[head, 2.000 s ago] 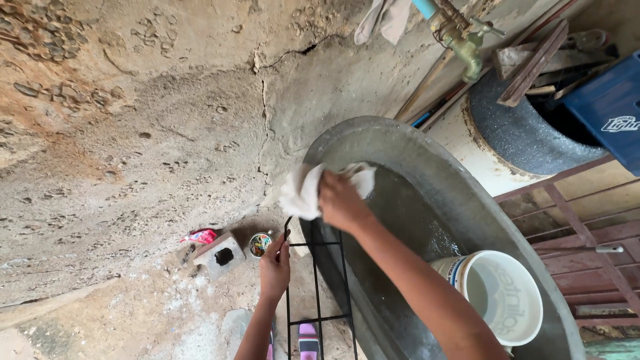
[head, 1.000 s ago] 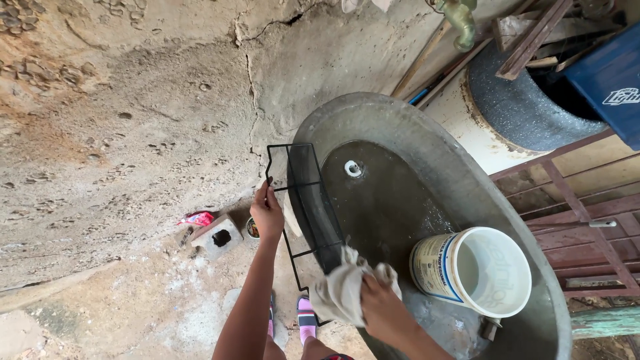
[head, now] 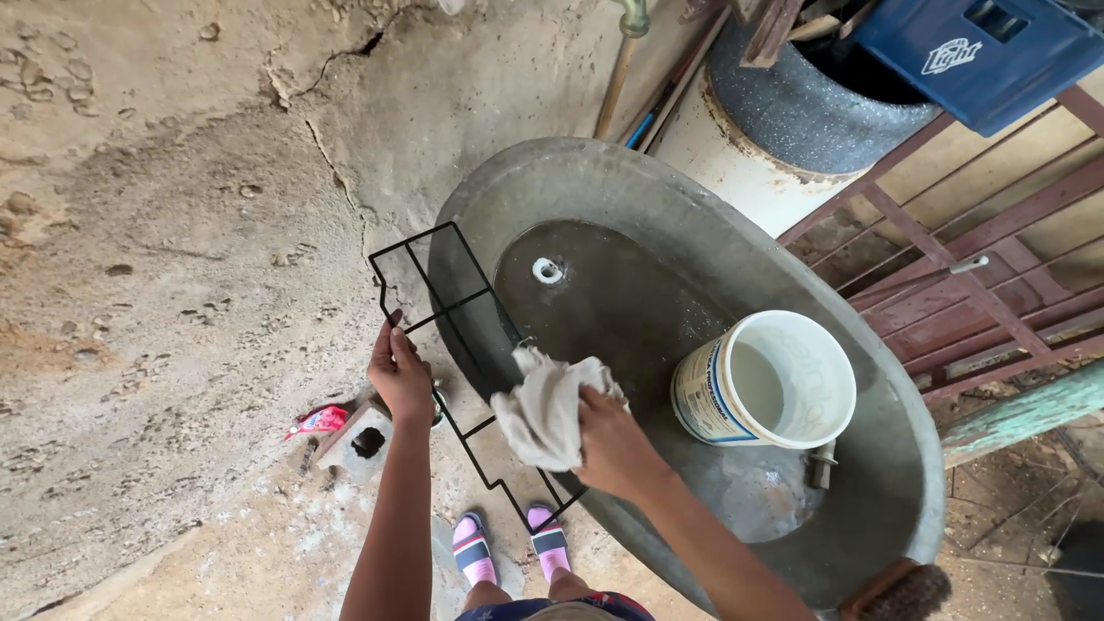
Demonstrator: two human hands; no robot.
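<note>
A black metal wire grate is held over the left rim of a grey oval basin. My left hand grips its outer bar, left of the basin. My right hand holds a bunched, off-white cloth against the grate's inner side, lower down; the cloth hides part of the bars. Shallow murky water lies in the basin, with a white ring-shaped fitting in it. A white plastic bucket of cloudy liquid stands in the basin, right of my right hand.
A brush rests at the basin's lower right rim. Beyond the basin are a speckled drum, a blue plastic crate and a brass tap. A concrete block and a red packet lie by the rough wall at left.
The cloth in my right hand has moved from the grate's top end to its lower part, then slightly up along it. My left hand keeps hold of the grate.
</note>
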